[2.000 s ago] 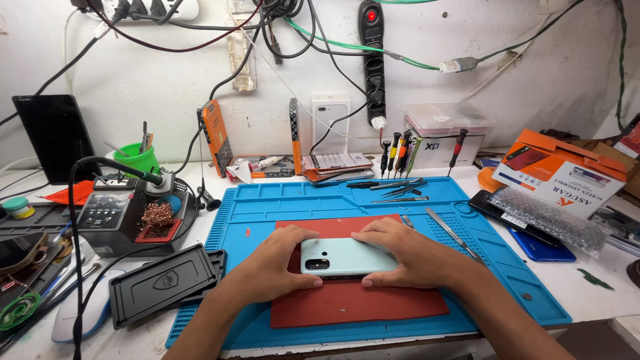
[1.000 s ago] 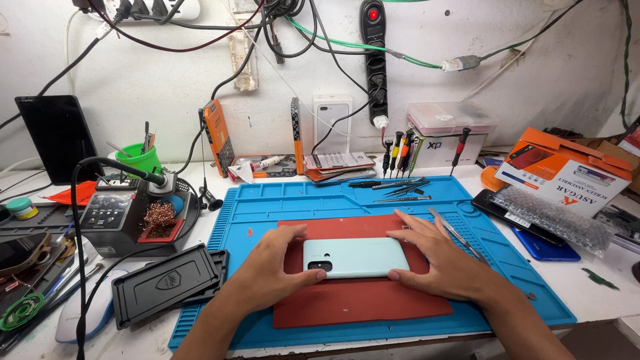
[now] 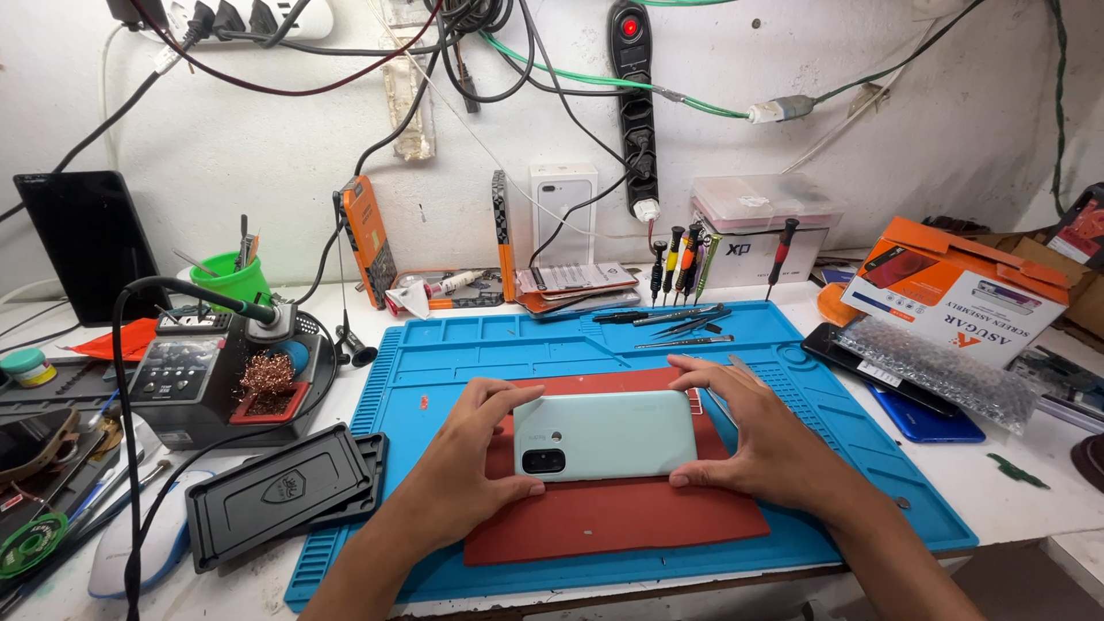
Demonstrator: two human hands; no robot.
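A mint-green smartphone is held on its side above a red pad, its back with the camera block facing me and tilted up. My left hand grips its left end between thumb and fingers. At the right end, my right hand has its thumb at the lower corner and fingers at the upper one. The pad lies on a blue silicone repair mat. Several tweezers and thin tools rest along the mat's back, and a metal tool lies partly hidden behind my right hand.
On the left stand a soldering station and black phone-shaped trays. Screwdrivers stand upright behind the mat. A screen assembly box, bubble wrap and a blue phone are at right. Cables hang along the wall.
The phone's back has tipped up towards me, where earlier it lay flatter over the red pad. Both hands remain at its two ends.
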